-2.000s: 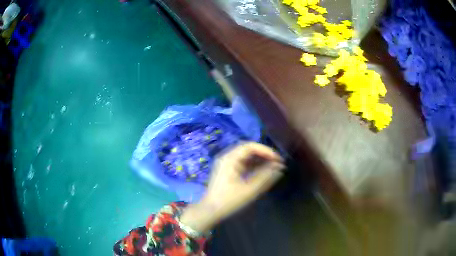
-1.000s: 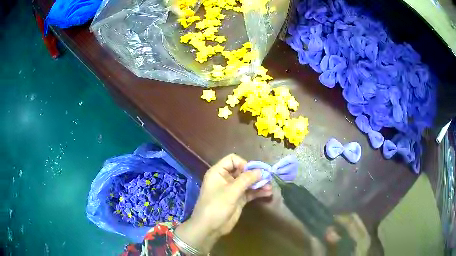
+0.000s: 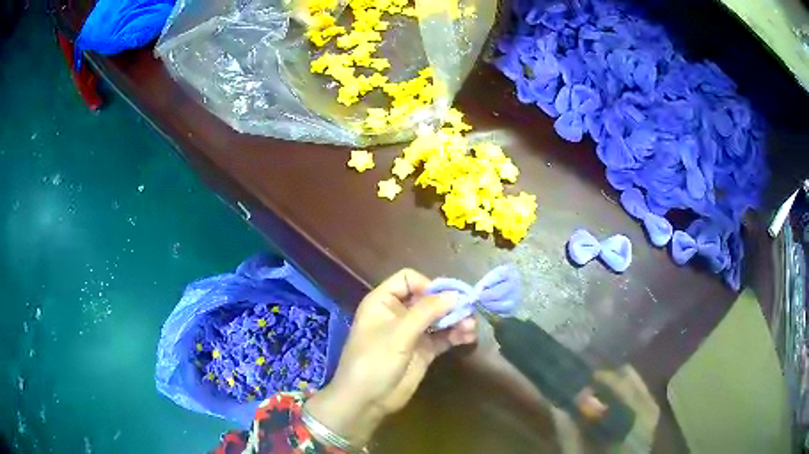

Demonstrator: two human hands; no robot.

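Note:
My left hand (image 3: pixel 386 350) pinches a plain purple bow (image 3: pixel 497 291) by one loop, between thumb and fingers, over the table's near edge. My right hand (image 3: pixel 625 412), slightly blurred, holds a dark glue gun (image 3: pixel 550 363). The gun's nozzle is at the bow's middle; whether it touches cannot be told. A heap of yellow stars (image 3: pixel 470 186) lies on the table beyond the bow. No star shows on the held bow.
A clear polybag (image 3: pixel 239 80) with stars lies at the back. A heap of plain bows (image 3: pixel 656 115) lies right, one loose bow (image 3: pixel 600 251) nearer. The collecting bag (image 3: pixel 177 346) stands below the table edge. A cardboard piece (image 3: pixel 732 381) lies right.
Since two seconds ago, my left hand has moved from over the collecting bag to the table and taken hold of a bow. The glue gun has come to the bow; in the last second little has moved.

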